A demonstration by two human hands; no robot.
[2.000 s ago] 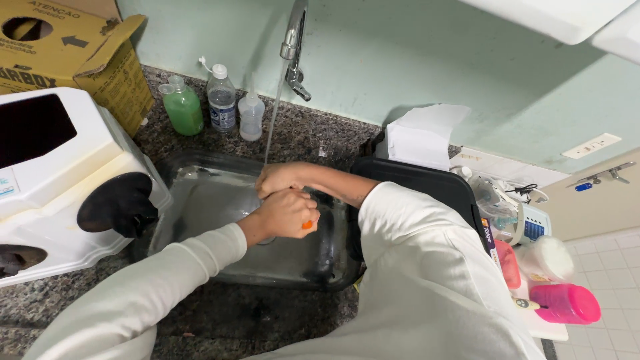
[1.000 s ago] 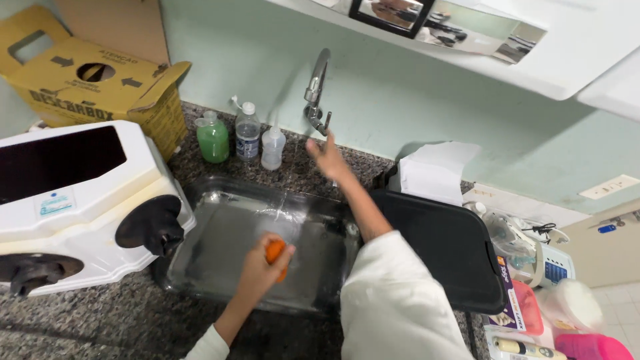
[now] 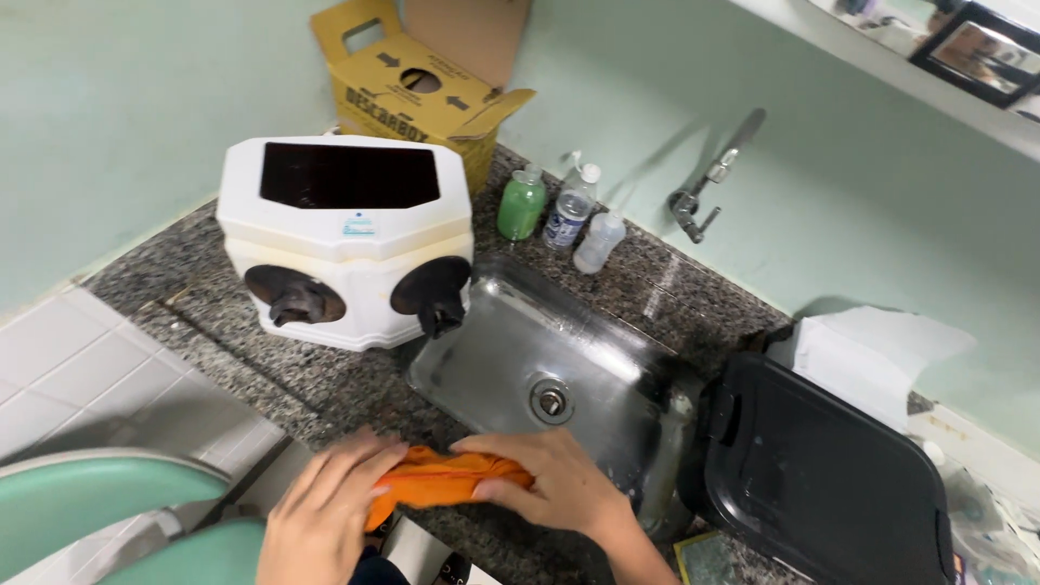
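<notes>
Both hands hold an orange cloth (image 3: 447, 478) stretched between them at the front edge of the counter, just before the steel sink (image 3: 504, 370). My left hand (image 3: 333, 508) grips its left end, and my right hand (image 3: 548, 479) pinches the right end between thumb and fingers. Beyond the sink, the wall faucet (image 3: 703, 195) shows no running water. A white box with black glove ports (image 3: 349, 244) stands left of the sink.
Behind the sink stand a green liquid bottle (image 3: 522, 203), a clear bottle (image 3: 571, 207) and a small squeeze bottle (image 3: 600, 242). A yellow cardboard box (image 3: 414, 81) is behind. At right are a black lidded bin (image 3: 829, 471) and white paper (image 3: 869, 357). Green seats (image 3: 106, 500) are lower left.
The water that ran two seconds ago is off. My right hand has left the faucet and taken hold of the orange cloth, which moved from over the sink to its front edge. The view has swung left.
</notes>
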